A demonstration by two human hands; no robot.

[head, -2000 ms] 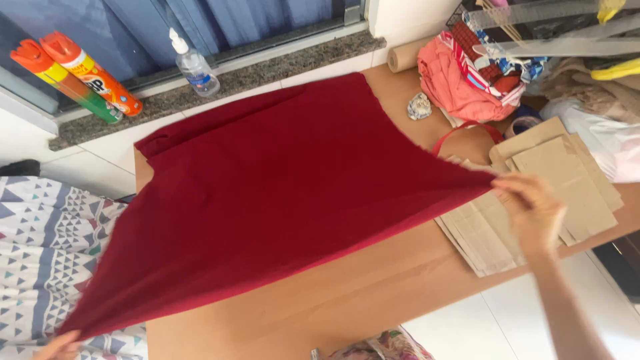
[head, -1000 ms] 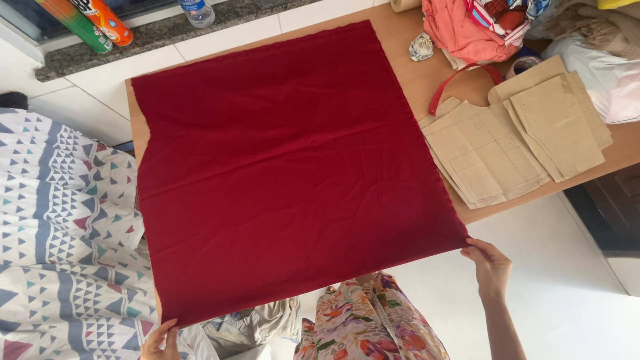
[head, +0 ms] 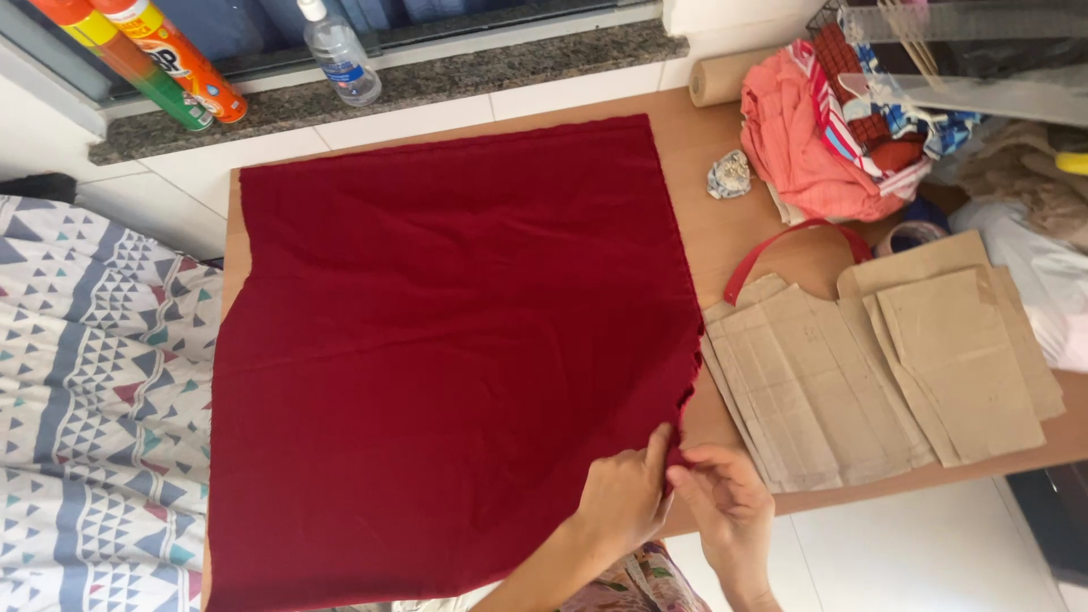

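Dark red fabric (head: pixel 442 340) lies spread over the wooden table (head: pixel 693 200), its far edge near the wall and its right edge slightly bunched. At the near right corner of the cloth, my left hand (head: pixel 627 493) grips the edge between thumb and fingers. My right hand (head: pixel 729 501) is just to the right of it, pinching the same corner with thumb and forefinger. Brown paper pattern pieces (head: pixel 807 382) lie right of the cloth. A red strip (head: pixel 765 251) curves above them.
A crumpled small item (head: pixel 729 175), a brown paper roll (head: pixel 722 78), coral fabric (head: pixel 803 127) and a tape roll (head: pixel 914 236) sit at the back right. Spray cans (head: pixel 204 81) and a clear bottle (head: pixel 344 59) stand on the granite sill (head: pixel 450 76). Patterned cloth (head: pixel 102 382) hangs at left.
My left hand has moved from the near left corner of the red fabric to the near right corner, beside my right hand. The fabric, held up earlier, now lies on the table.
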